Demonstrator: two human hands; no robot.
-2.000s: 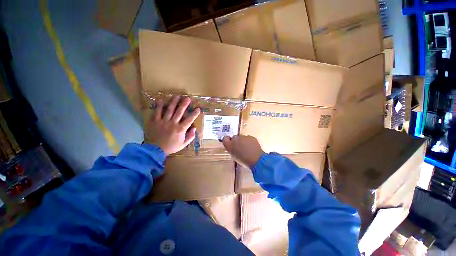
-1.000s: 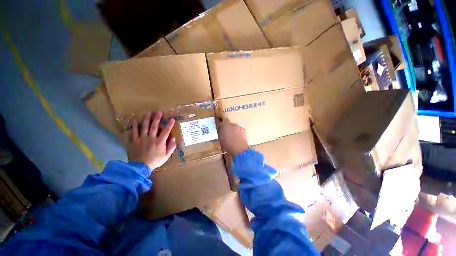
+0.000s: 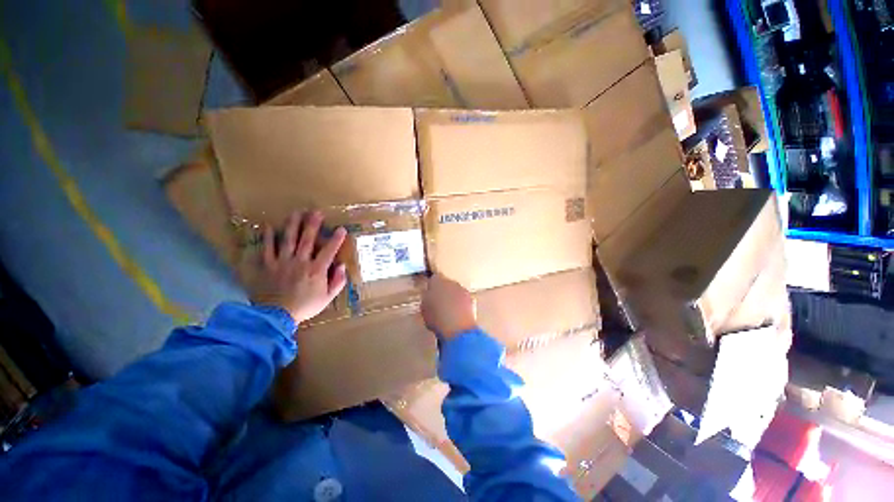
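A brown corrugated carton [image 3: 510, 235] with blue lettering lies in front of me. A white carton label [image 3: 390, 255] is on its left part, beside a seam. Clear packing tape [image 3: 333, 211] runs along the seam above the label. My left hand [image 3: 302, 270] lies flat on the carton left of the label, fingers spread, holding nothing. My right hand [image 3: 449, 306] is closed in a fist at the seam just below and right of the label. Whether it holds something is hidden by the fingers.
More cartons [image 3: 564, 49] stand behind. A carton with raised sides [image 3: 676, 255] is at the right, with a loose cardboard sheet [image 3: 742, 382] below it. Blue shelving [image 3: 769, 108] is at the far right. A yellow line [image 3: 83, 206] crosses the floor at the left.
The view has shifted, so the carton sits further left. My right hand has moved from the label's lower edge to the seam, then down along it. My left hand stays flat on the carton.
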